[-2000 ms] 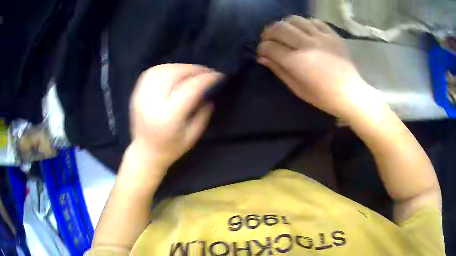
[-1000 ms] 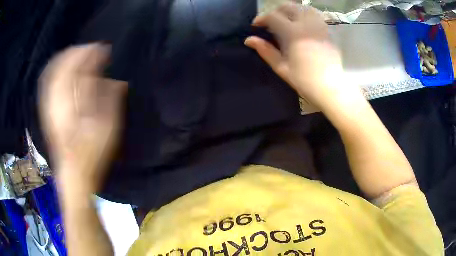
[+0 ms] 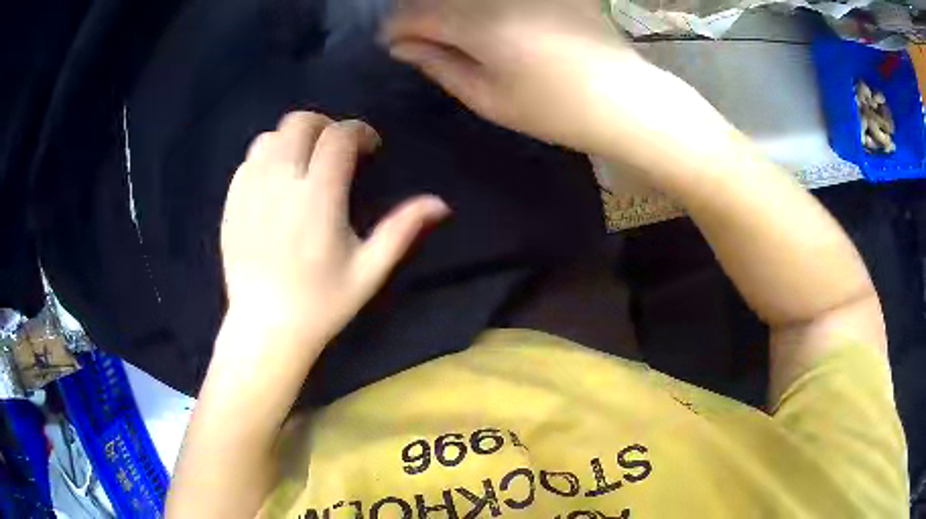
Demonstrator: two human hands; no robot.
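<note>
A black fabric garment panel [image 3: 487, 193] covers most of the table and hangs onto my lap. A thin pale line [image 3: 130, 182] runs on it at the left. My left hand [image 3: 300, 218] lies on the cloth with thumb and fingers apart, holding nothing visible. My right hand [image 3: 487, 61] is at the top, over the far part of the cloth, slightly blurred. Its fingertips are near the picture's edge, and I cannot tell whether they grip the cloth. The needle area is not visible.
The pale machine bed [image 3: 736, 101] with a measuring tape [image 3: 640, 208] is at the right. A blue tray [image 3: 845, 101] holds small pale pieces. Crumpled scraps [image 3: 751, 12] lie along the top right. A blue slatted crate [image 3: 117, 436] and a taped brown block [image 3: 43, 357] are at the lower left.
My left hand has moved from the far left inward over the cloth; earlier it pinched a dark fold. My right hand has moved left and away from me. The pale line shows again.
</note>
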